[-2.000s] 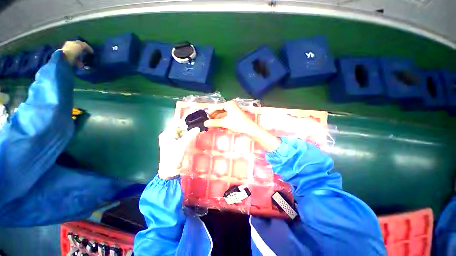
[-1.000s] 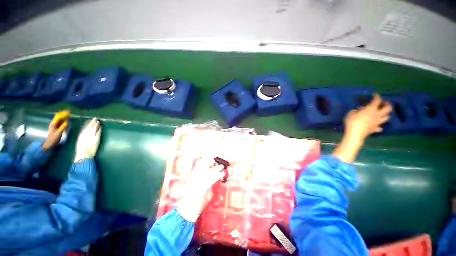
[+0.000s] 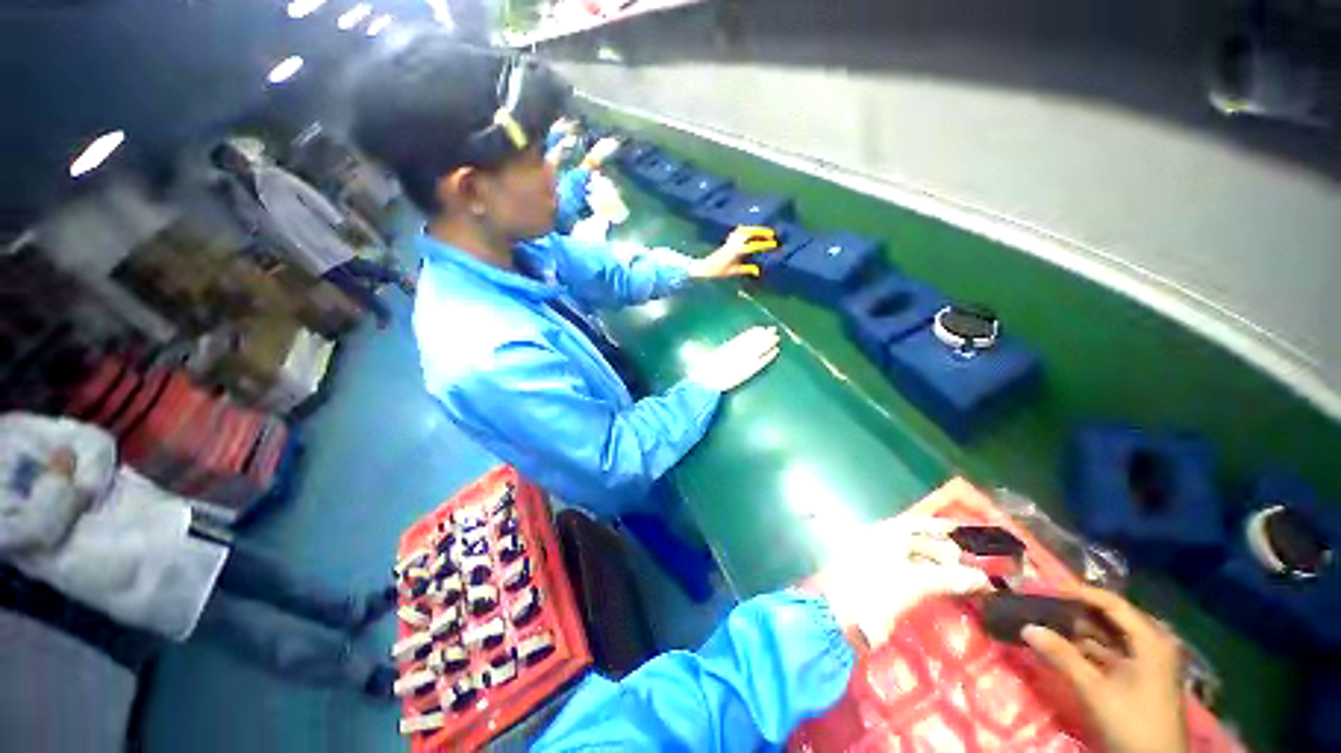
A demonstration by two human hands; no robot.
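Observation:
My left hand point(image 3: 897, 581), in a white glove, is over the red tray point(image 3: 919, 684) at the lower right. Its fingers are closed at a black smartwatch point(image 3: 988, 541), which shows just past the fingertips. My right hand point(image 3: 1125, 677) is bare, close to the left hand on its right. It grips a dark elongated piece point(image 3: 1037, 618), too blurred to name. Clear crinkled film point(image 3: 1081, 544) lies along the tray's far edge. The tray's lower part is cut off by the picture's edge.
Blue boxes point(image 3: 956, 375) stand in a row on the green belt point(image 3: 1030, 427); two carry pale-rimmed watches. A neighbouring worker in a blue smock point(image 3: 515, 361) reaches over the bench at left. A red tray of pieces point(image 3: 478, 603) stands at lower left. Another person stands behind.
The view has swung left. My right hand has come back from the boxes to beside my left hand, now with a dark piece in it.

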